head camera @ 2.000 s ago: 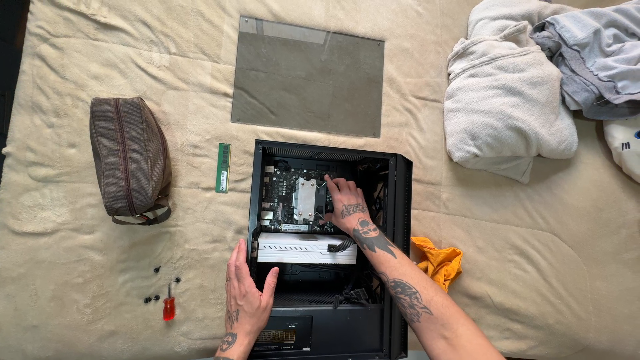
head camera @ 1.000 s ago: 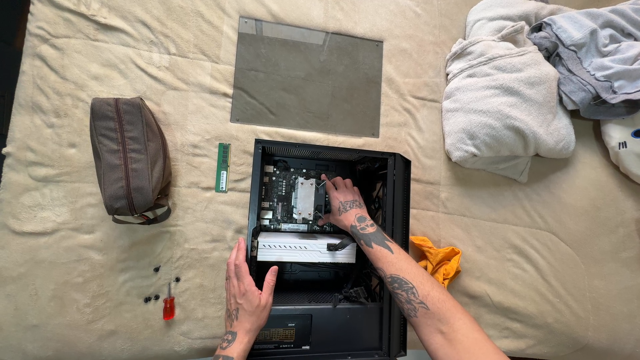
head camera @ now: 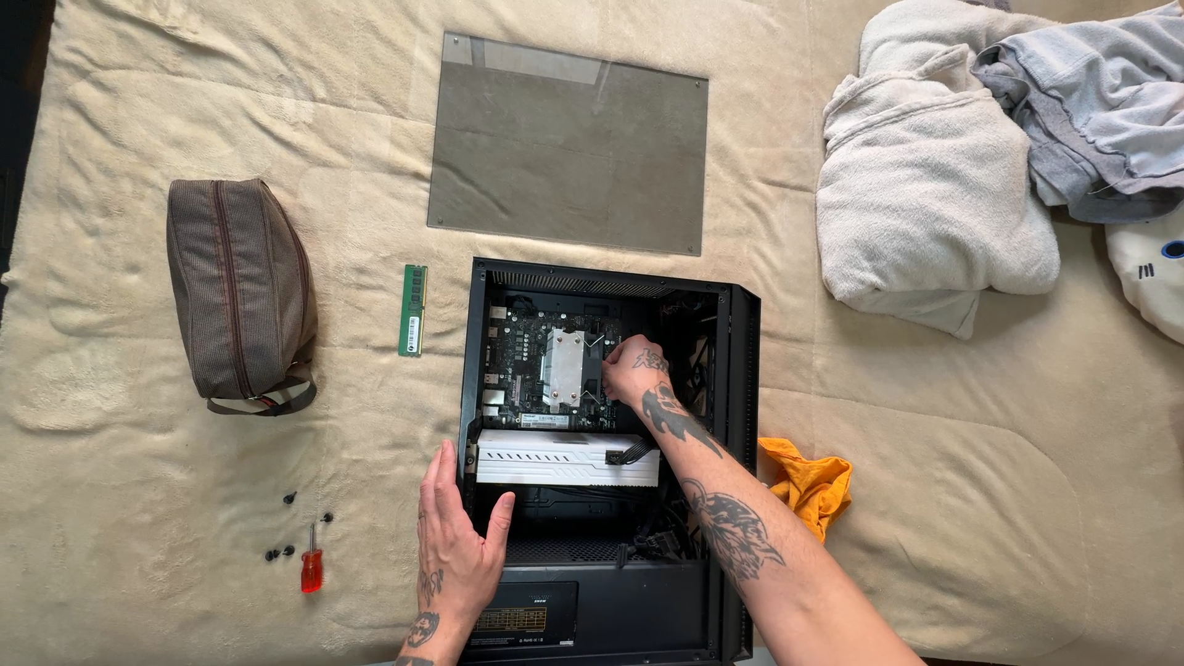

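A black computer case (head camera: 743, 435) lies open on its side, showing a motherboard (head camera: 527, 347) with a silver CPU cooler (head camera: 565, 368). Below the cooler sits a white graphics card (head camera: 564, 459) with a black cable plugged in. My right hand (head camera: 636, 370) is inside the case at the right edge of the motherboard, fingers curled beside the cooler; whether they hold anything is hidden. My left hand (head camera: 460, 541) rests flat against the case's left edge, fingers apart, holding nothing. A green RAM module (head camera: 413, 311) lies on the blanket left of the case.
A dark glass panel (head camera: 569, 143) lies above the case. To the left are a brown zippered pouch (head camera: 242, 287), a red screwdriver (head camera: 312, 569) and several black screws (head camera: 289, 498). An orange cloth (head camera: 814, 486) touches the case's right side; folded towels (head camera: 925, 185) lie at upper right.
My right hand's fingers, spread beside the cooler in the earlier frames, are now drawn together and curled. My left hand has stayed at the case's left edge.
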